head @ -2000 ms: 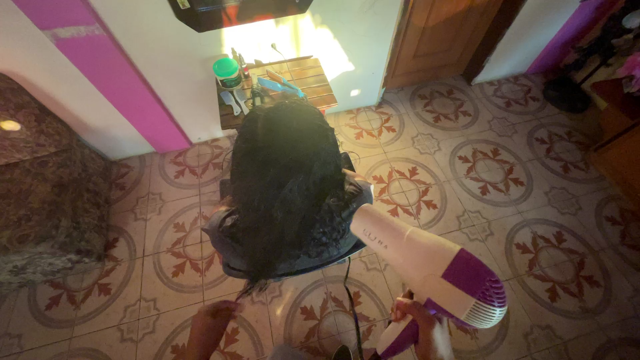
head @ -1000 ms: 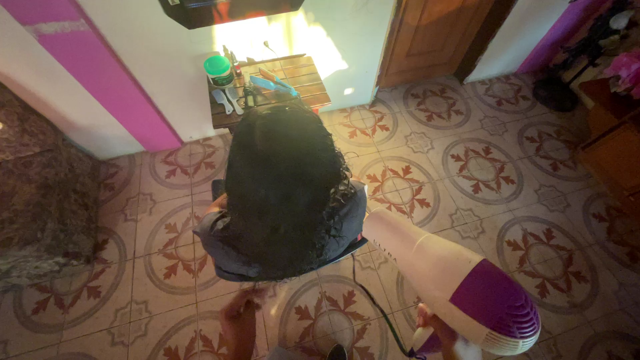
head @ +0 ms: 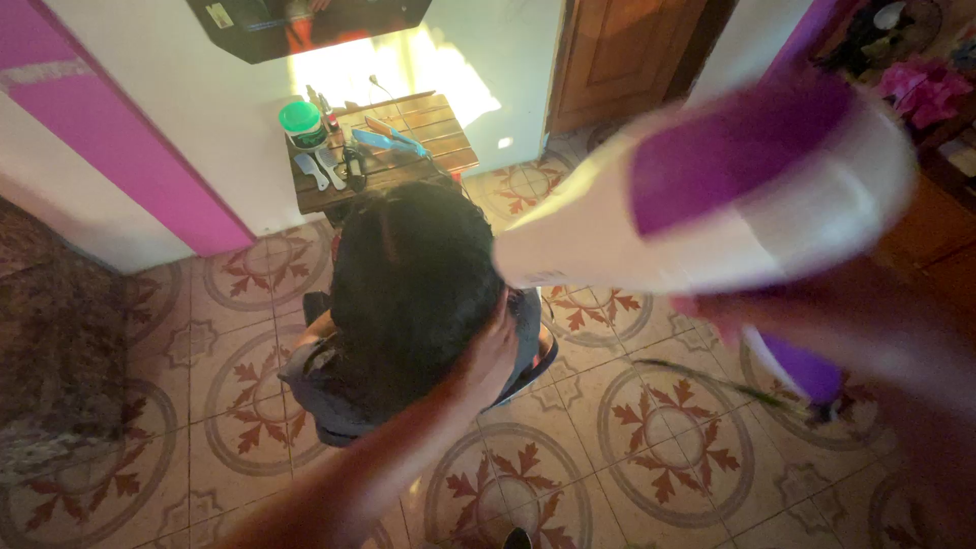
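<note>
A white and purple hair dryer (head: 709, 191), blurred, is held up at the right with its nozzle close to the right side of a seated person's dark hair (head: 415, 282). Its purple handle is in my right hand (head: 732, 309), which is partly hidden under the dryer body. My left hand (head: 492, 354) reaches up from below and touches the hair on the right side of the head; its fingertips are hidden, so whether it grips a lock cannot be told. The seated person has a dark top (head: 335, 396) and faces away.
Beyond the head, a wooden slatted table (head: 450, 145) bears a green-lidded tub (head: 300, 122), a blue flat iron (head: 389, 141) and white-handled brushes (head: 320, 169). A dark sofa (head: 61, 343) stands left, a wooden door (head: 610, 61) behind. The dryer's cord (head: 709, 379) hangs over the tiled floor.
My right hand has raised the hair dryer, which was lower right of the head. My left hand has moved up from below the hair ends to the head's right side.
</note>
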